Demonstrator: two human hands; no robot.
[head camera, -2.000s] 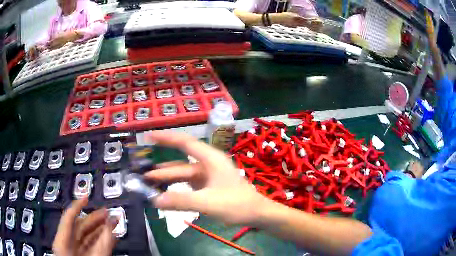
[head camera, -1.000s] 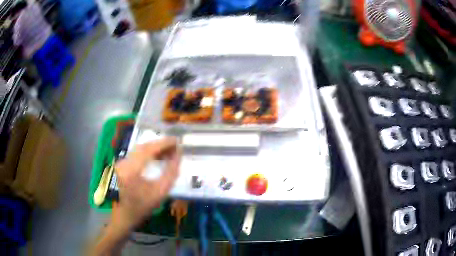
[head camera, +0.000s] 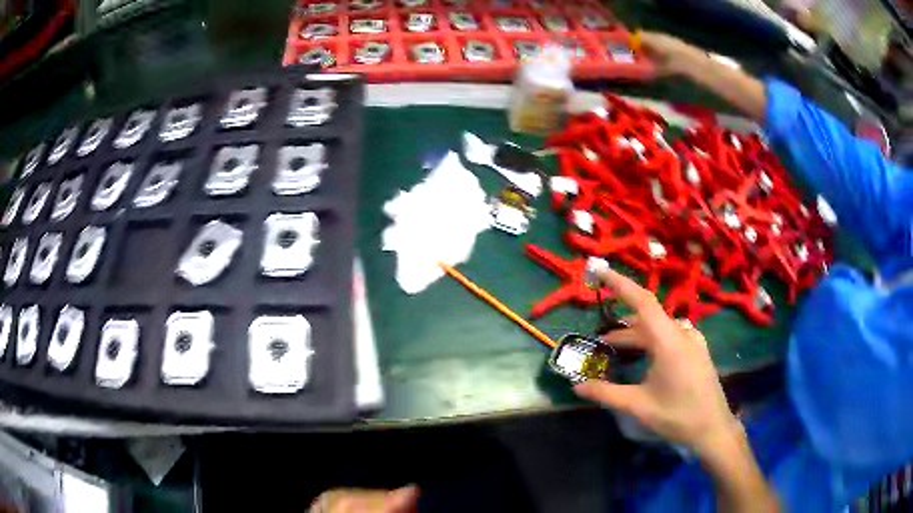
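My right hand (head camera: 671, 366) is at the right of centre. Its thumb and fingers hold a small open watch case (head camera: 581, 358) with yellow and silver internals, low over the green bench's front edge. Its index finger reaches up beside the red clamps, near a white clamp tip. My left hand (head camera: 362, 500) is cut off by the bottom edge; only part shows, and whether it holds anything is hidden. Another open case (head camera: 513, 212) lies beside crumpled white wipes (head camera: 435, 222). An orange stick (head camera: 496, 304) runs from the wipes to the held case.
A black foam tray (head camera: 140, 386) of cases, one pocket empty, is at left. A red tray (head camera: 400, 68) is behind. Red clamps (head camera: 691, 200) are heaped at right, near a small bottle (head camera: 541, 92). Another person's blue-sleeved arm (head camera: 831, 130) reaches towards the red tray.
The view has swung from the machine with its orange fixtures to the trays and clamps. The right hand is now in view holding a case. The left hand shows only at the bottom edge.
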